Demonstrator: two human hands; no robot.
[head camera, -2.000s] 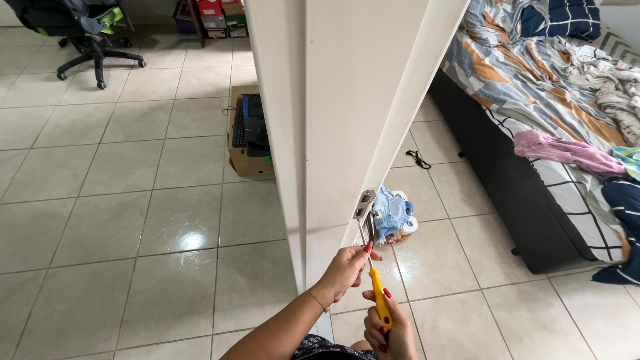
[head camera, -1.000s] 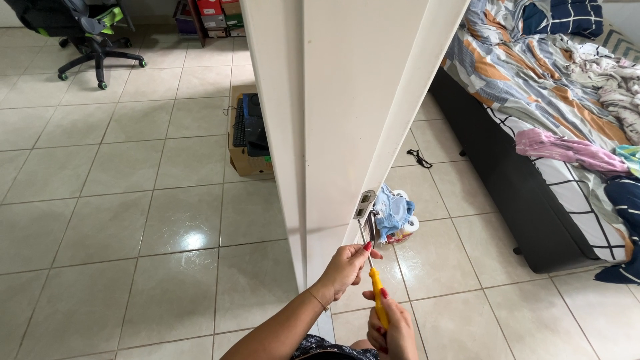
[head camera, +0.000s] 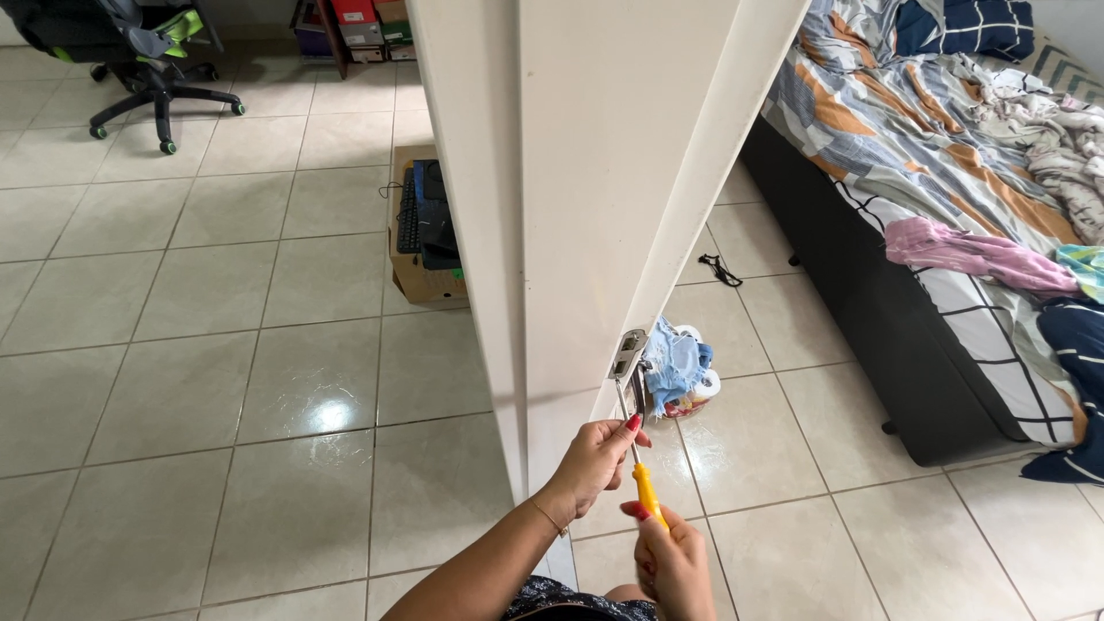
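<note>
A screwdriver with a yellow handle (head camera: 646, 493) points up toward the metal strike plate (head camera: 629, 354) on the white door frame (head camera: 604, 172). My right hand (head camera: 674, 556) is closed around its handle. Higher up, my left hand (head camera: 597, 463) pinches the metal shaft between thumb and fingers, just below the plate. The tip lies at the plate's lower end; whether it sits in a screw cannot be told. A dark curved door handle (head camera: 639, 392) shows beside the shaft.
Light blue cloth (head camera: 674, 362) lies on packed paper rolls (head camera: 707, 385) behind the frame. To the right stands a bed with a black base (head camera: 862, 319). On the left are a cardboard box (head camera: 423, 283) with a keyboard (head camera: 408, 211) and a wheeled office chair (head camera: 155, 86).
</note>
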